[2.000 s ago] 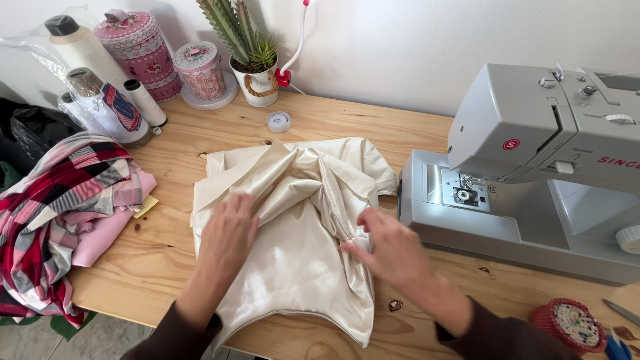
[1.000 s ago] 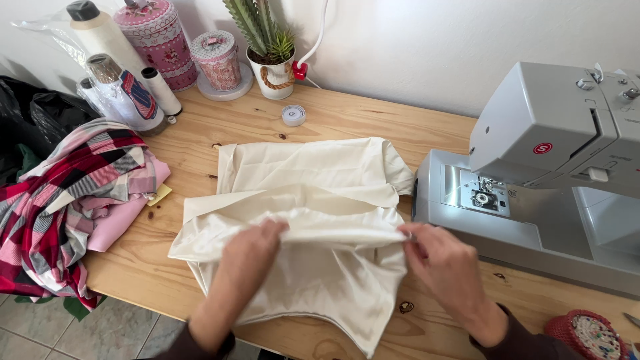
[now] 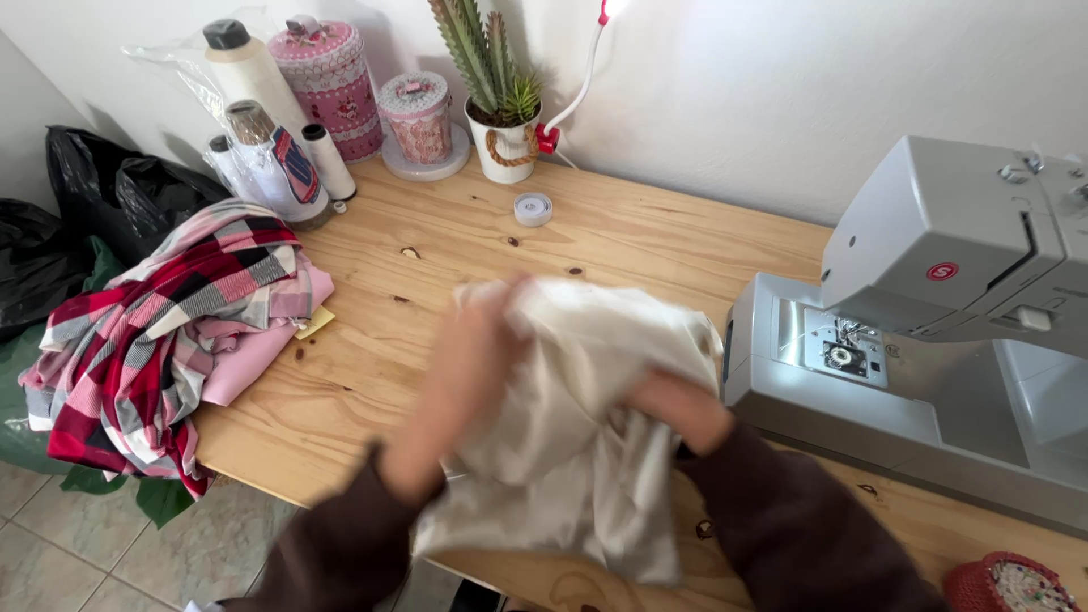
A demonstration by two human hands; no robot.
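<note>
Cream satin fabric [image 3: 578, 476] is bunched up in front of me and hangs over the front edge of the wooden table. My left hand [image 3: 489, 340] is at its upper left part, blurred by motion, with the fingertips against the cloth. My right hand [image 3: 671, 404] reaches into the folds on the right, and its fingers are hidden by the cloth. Whether the left fingers are closed on the fabric is hard to tell through the blur. The sewing machine [image 3: 875, 408] stands just right of the fabric, its needle area lit.
Plaid fabric [image 3: 170, 331] is heaped at the left over pink cloth [image 3: 255, 357]. Thread cones [image 3: 255, 81], decorated tins [image 3: 331, 93], a potted plant [image 3: 506, 144] and a rolled white tape [image 3: 533, 209] stand along the back. A red pincushion [image 3: 977, 586] lies at the lower right.
The cream fabric, spread wide on the table before, is now gathered up and bunched. My left hand has moved up to its upper edge, and my right hand has gone into the folds.
</note>
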